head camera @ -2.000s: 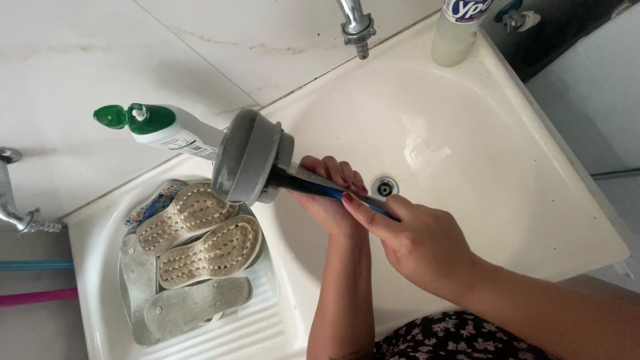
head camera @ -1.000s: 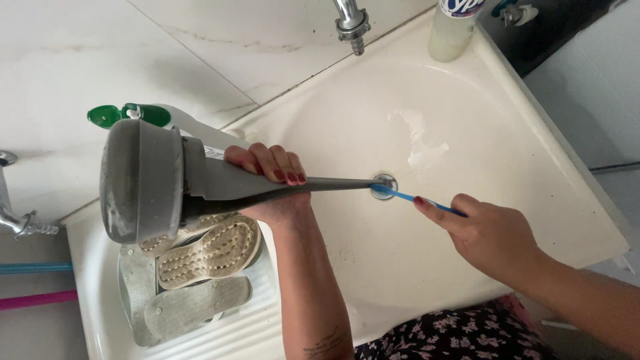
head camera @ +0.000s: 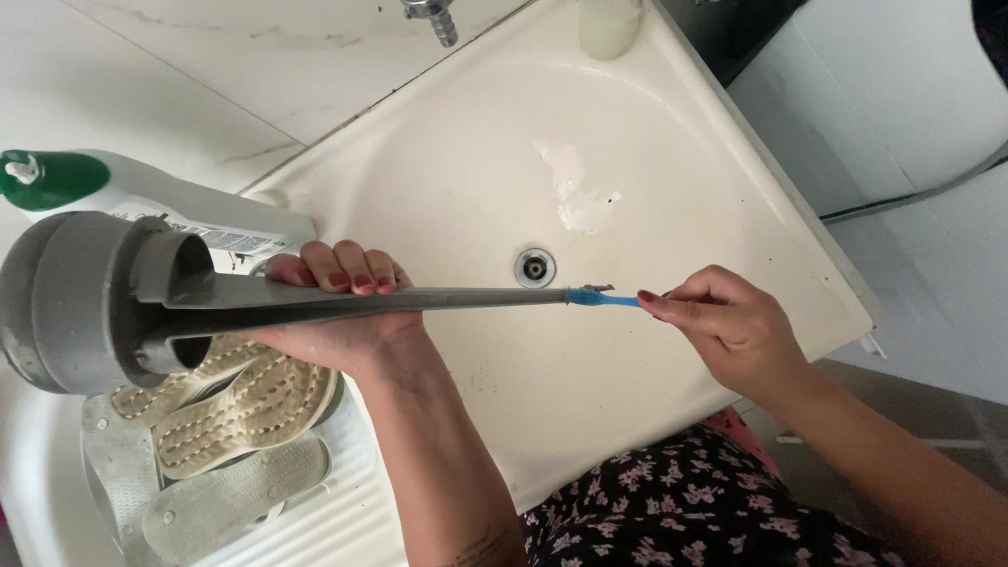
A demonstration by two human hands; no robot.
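My left hand (head camera: 346,307) is wrapped around a long grey plastic part (head camera: 472,298), perhaps an appliance piece, with a wide round housing at its left end. The part lies level above the sink, its narrow end to the right. Between the thumb and fingers of my right hand (head camera: 717,323) is a blue toothbrush (head camera: 622,300), its bristles against that narrow tip. The rest of the brush handle is hidden in my hand.
The cream sink (head camera: 488,173) has a metal drain (head camera: 535,268) below the part. Several flip-flops and soles (head camera: 236,496) lie in the ribbed left basin. A white bottle (head camera: 181,189) with a green cap stands behind the housing, a cloudy bottle (head camera: 610,30) at the back, near a tap (head camera: 433,17).
The grey part has swung from slanting down to the right to nearly level. The toothbrush, earlier near the drain in view, is now farther right at the part's tip. The view has moved closer.
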